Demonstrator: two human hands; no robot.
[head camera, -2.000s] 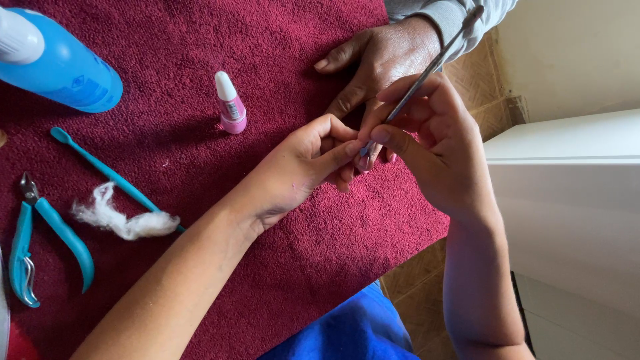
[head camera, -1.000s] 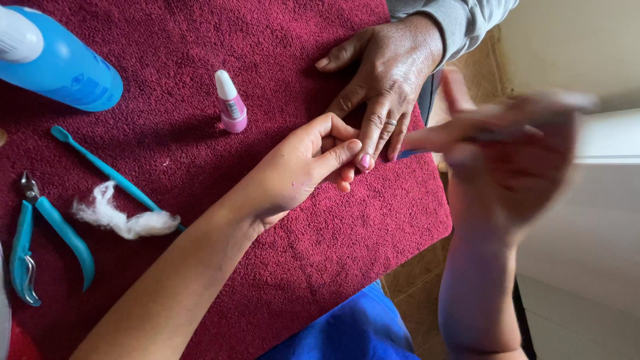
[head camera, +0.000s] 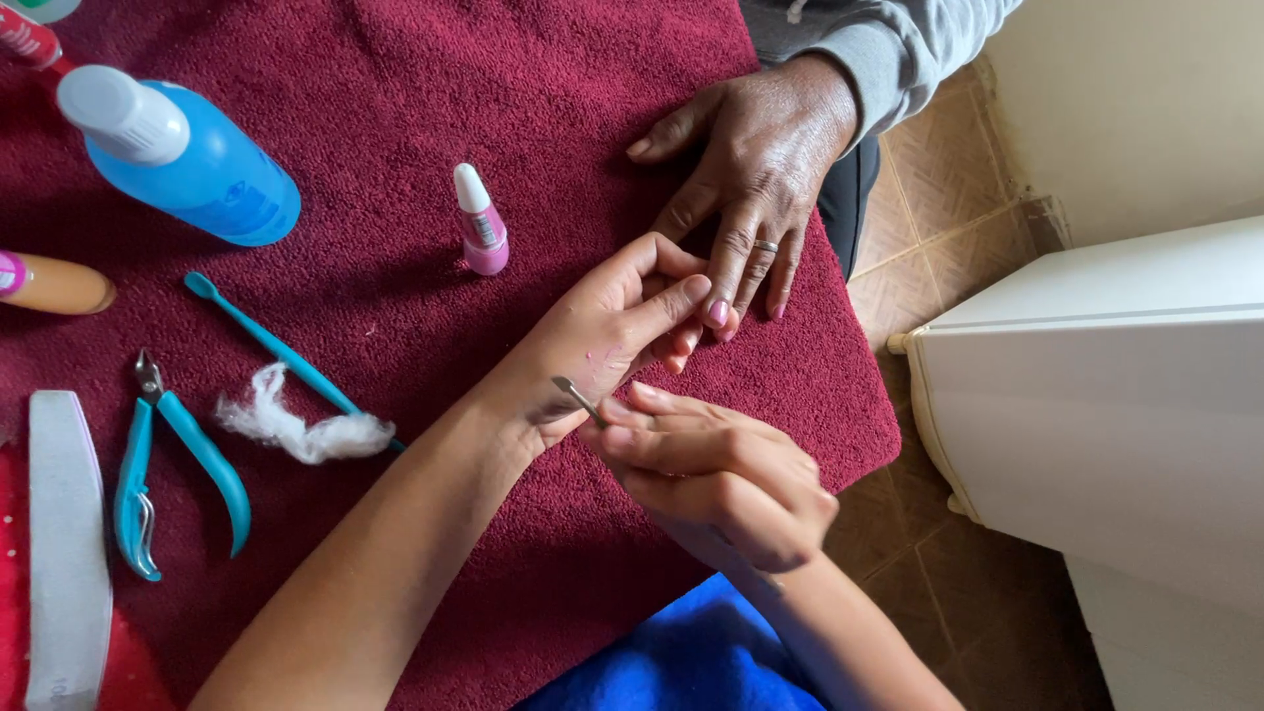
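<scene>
With thumb and fingers, my left hand (head camera: 617, 326) holds a fingertip of another person's hand (head camera: 765, 168), which lies palm down on a dark red towel (head camera: 553, 89). That finger's nail is painted pink; a ring sits on a neighbouring finger. My right hand (head camera: 731, 464) grips a metal cuticle pusher (head camera: 581, 400), its small flat tip beside my left wrist; the rest of the tool is hidden by my fingers. Pink smears mark the base of my left thumb. A pink nail polish bottle (head camera: 483, 222) with a white cap stands beyond my left hand.
At left are a blue bottle (head camera: 207, 168), an orange-brown bottle (head camera: 59, 283), turquoise-handled cuticle nippers (head camera: 138, 464), a nail file (head camera: 69, 553), and a turquoise stick (head camera: 286, 348) with white cotton (head camera: 306, 430) over its lower part. White furniture (head camera: 1096, 395) stands beyond the towel's right edge.
My right hand has left the other person's fingertip, swung out to the right, and come back near my left wrist with the metal tool. My left hand keeps its hold. The view has shifted somewhat.
</scene>
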